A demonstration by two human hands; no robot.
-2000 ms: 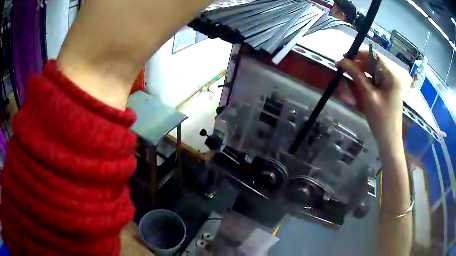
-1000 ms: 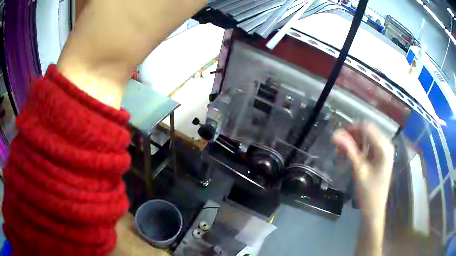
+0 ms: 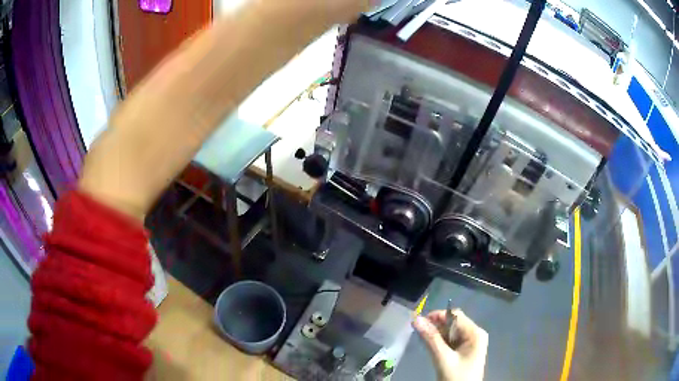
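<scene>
A long black rubber strip (image 3: pixel 500 88) slants from the top edge down in front of the clear guard (image 3: pixel 387 141), its lower end near the two dark wheels (image 3: pixel 402 214). My left forearm in a red sleeve crosses the left side; the hand is beyond the top edge. My right hand (image 3: pixel 453 344) is low, near the bottom edge, clear of the strip, with a slim metal tool, likely tweezers (image 3: pixel 451 324), between its fingers. More grey strips (image 3: pixel 417 21) lie at the top, cut off by the edge.
The grey bucket (image 3: pixel 251 316) stands below the machine. A lower metal plate (image 3: pixel 301 344) holds pale rings and a green-marked knob. A steel-topped stand (image 3: pixel 237 149) is left of the machine. Purple curtain (image 3: pixel 37 89) hangs at far left; a yellow floor line (image 3: pixel 575 298) runs at right.
My right hand has let go of the strip and moved down and left to the bottom. My left forearm has tilted further right. The view has shifted, showing less of the strip pile.
</scene>
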